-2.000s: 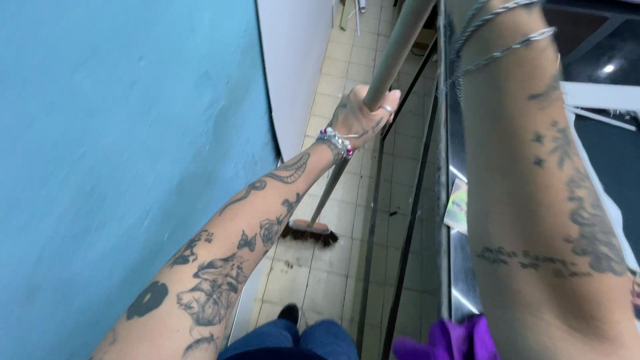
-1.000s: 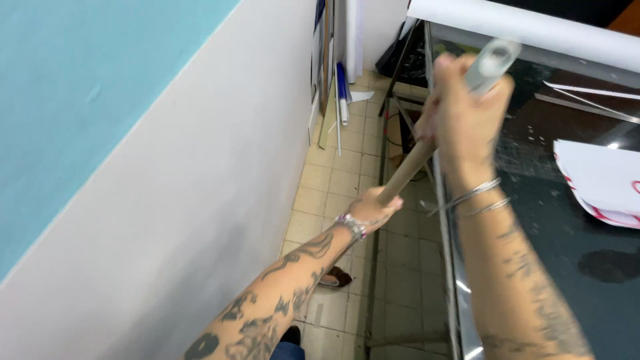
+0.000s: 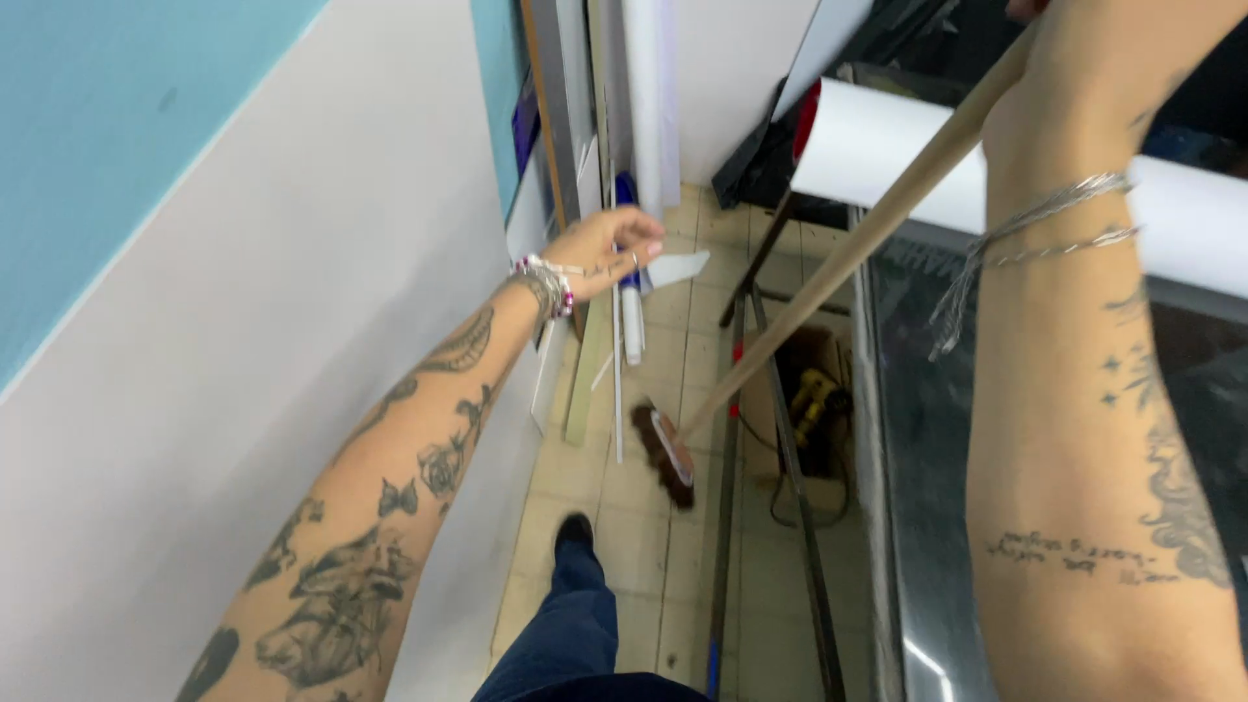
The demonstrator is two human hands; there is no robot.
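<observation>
A broom with a long wooden handle (image 3: 840, 263) slants across the view, its head of dark bristles (image 3: 665, 454) low over the tiled floor, tilted. My right hand (image 3: 1048, 44), partly cut off by the top edge, is closed round the upper part of the handle. My left hand (image 3: 609, 252) is off the handle, fingers loosely curled and apart, with nothing in it. It is in front of long strips and a blue-and-white roll (image 3: 632, 322) that lean by the wall.
Left is a blue and white wall (image 3: 292, 244). To the right, a dark-topped table (image 3: 936, 409) bears a large white roll (image 3: 877, 156). Beneath it are metal frame bars (image 3: 799, 487) and a box holding a yellow power tool (image 3: 814, 405). A white scrap (image 3: 680, 268) lies on the floor.
My left hand has let go of the handle and moved away from it to the left. My right hand still holds the broom. The view has shifted toward the floor's far end.
</observation>
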